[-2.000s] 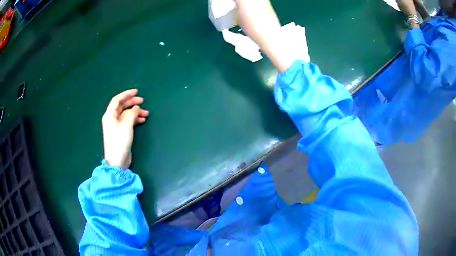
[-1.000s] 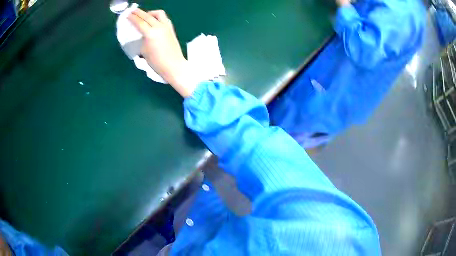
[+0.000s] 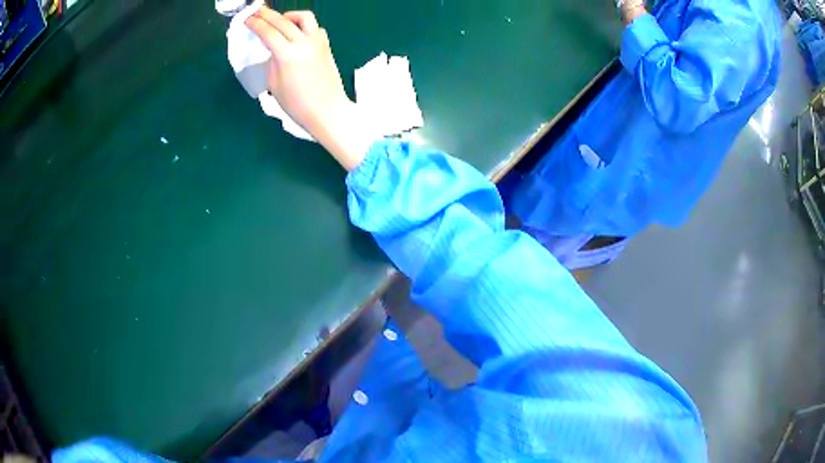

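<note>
My right hand [image 3: 306, 74] is bare and palm down at the top, with a small white wiping cloth [image 3: 246, 16] at its fingertips. The fingertips are at the top of a squat whitish solvent bottle [image 3: 248, 61], beside its round silver lid [image 3: 232, 4], which the frame's edge cuts. A crumpled white wipe [image 3: 282, 116] lies below the bottle, partly behind my hand. A flatter white wipe [image 3: 389, 92] lies right of my wrist. My left hand [image 3: 16, 458] is almost wholly cut off at the bottom left corner; what it holds is hidden.
The dark green bench mat [image 3: 181, 271] has small white specks. Its front edge runs diagonally. A dark tray [image 3: 16, 416] shows at the lower left edge. A neighbour in a blue smock [image 3: 633, 154] stands at the right, one wrist over the bench. Racks are at the far right.
Over two seconds the view turned right, and my left hand went from full view to the bottom left corner. In the last second, my right hand stays at the bottle top with the cloth.
</note>
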